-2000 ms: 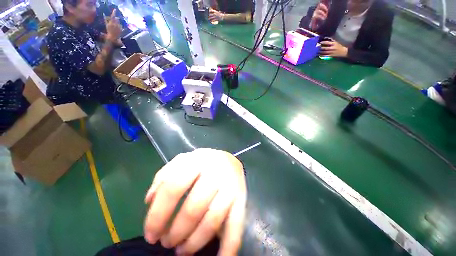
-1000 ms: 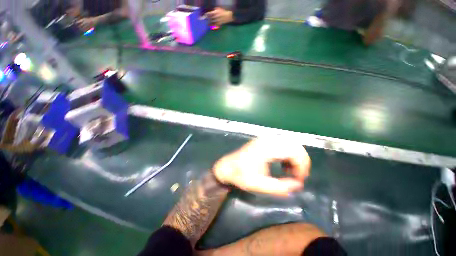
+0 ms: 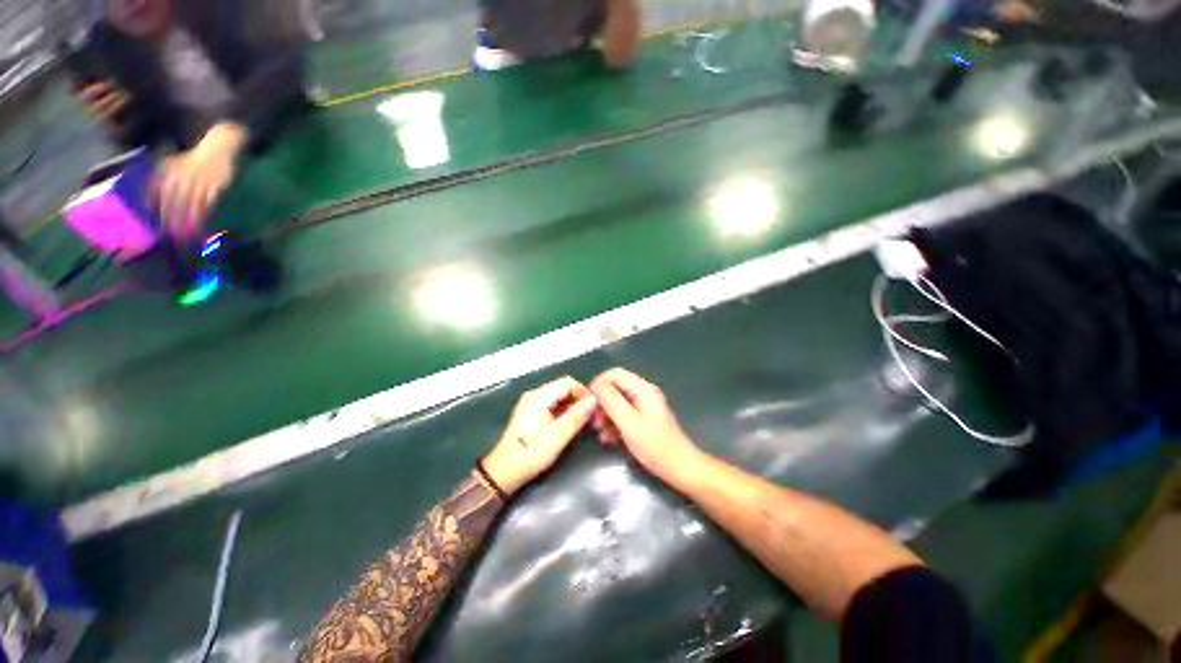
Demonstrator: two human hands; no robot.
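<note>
My left hand (image 3: 538,434) and my right hand (image 3: 635,417) meet at the fingertips over the dark green bench mat (image 3: 764,440), close to the white rail (image 3: 544,347). The fingers of both hands are curled inward. No object shows clearly between them; whether something small is held there cannot be told. My left forearm is tattooed, with a thin dark band at the wrist.
A white plug (image 3: 903,259) with looped white cable lies by a black cloth heap (image 3: 1075,311) at right. A white strip (image 3: 223,583) and a blue-sided fixture (image 3: 39,570) are at left. Across the belt, a person's hand (image 3: 194,181) is by a dark unit with blue-green light.
The view has swung to the right, bringing the cloth and cable into view. My left hand, earlier alone and blurred over the bench, now meets my right hand at the fingertips.
</note>
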